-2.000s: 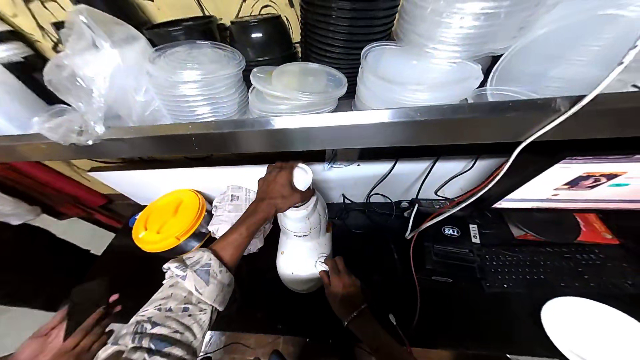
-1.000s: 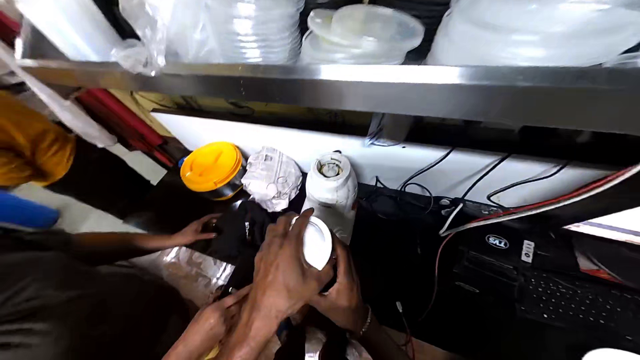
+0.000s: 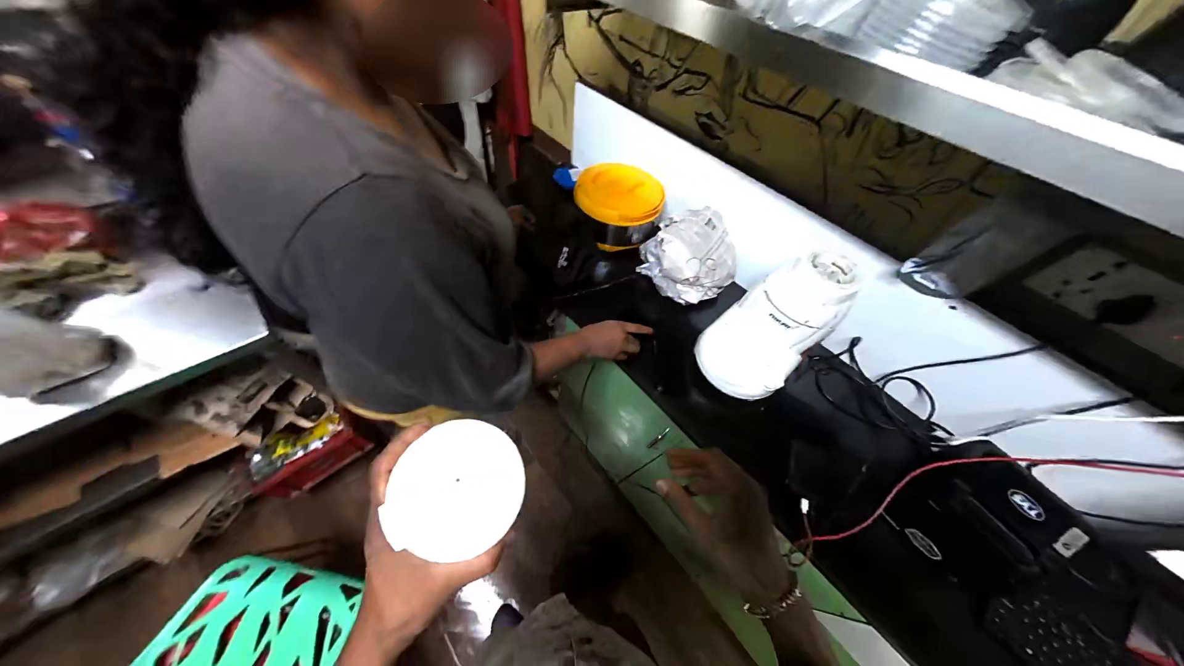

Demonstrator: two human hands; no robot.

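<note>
A round container with a white lid (image 3: 453, 490) is in my left hand (image 3: 407, 578), fingers and thumb around its side; its body is mostly hidden under the lid. My right hand (image 3: 721, 518) holds nothing; its fingers are apart over the edge of the black counter, above the green drawer front. On the counter stands a white appliance base (image 3: 772, 328), probably a mixer grinder, with its top coupling uncovered. Left of it lie a crumpled white plastic bundle (image 3: 692, 254) and a dark tub with a yellow lid (image 3: 620, 194).
A person in a grey shirt (image 3: 398, 268) stands at left, one hand on the counter. Below left is a green slatted basket (image 3: 259, 615). Cables, a black boxy device (image 3: 980, 509) and a keyboard (image 3: 1064, 620) occupy the counter's right. A steel shelf (image 3: 906, 83) overhangs it.
The view has swung left. The white-lidded container, between both my hands one second ago, is now in my left hand alone. My right hand has come off it.
</note>
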